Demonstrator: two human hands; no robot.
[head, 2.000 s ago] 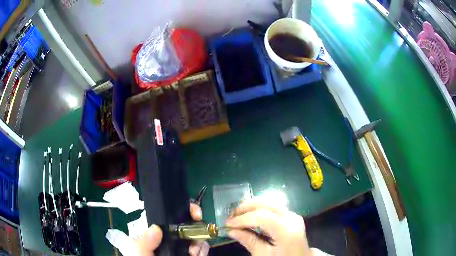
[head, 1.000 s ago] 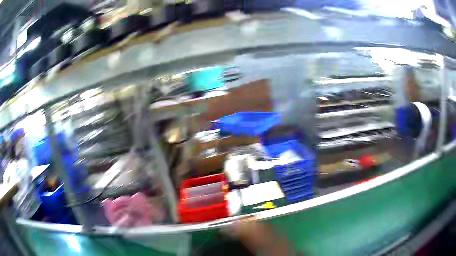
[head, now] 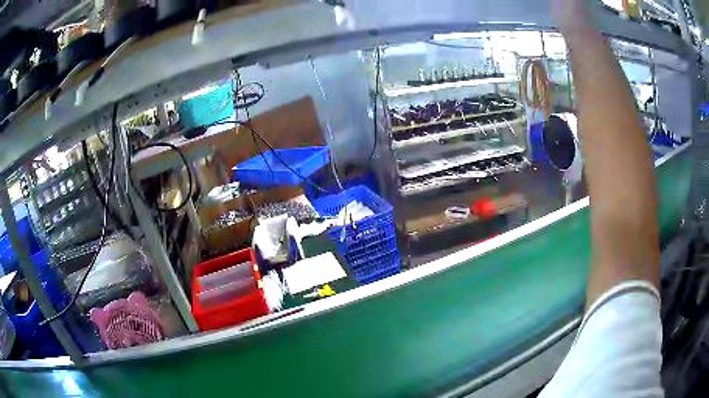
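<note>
My right forearm (head: 614, 163), with a pale short sleeve, is raised on the right side of the view. It reaches up past the overhead shelf beam (head: 459, 23), and the hand itself is cut off by the top edge. My left hand is out of the picture. Several black rounded panels (head: 128, 25) with white cable ends hanging down lie along the overhead shelf at the upper left. The green conveyor surface (head: 404, 319) runs across the bottom.
Beyond the belt are a red bin (head: 229, 299), a blue crate (head: 369, 249), a blue tray (head: 284, 167), a pink fan-like object (head: 128, 320) and a rack (head: 459, 144) with rows of dark parts. A round fan (head: 558, 144) stands behind my forearm. Black cables hang at left.
The view has swung up from the bench to the belt and shelves. The black panel and brass cylinder held earlier are out of view. My right arm is now raised.
</note>
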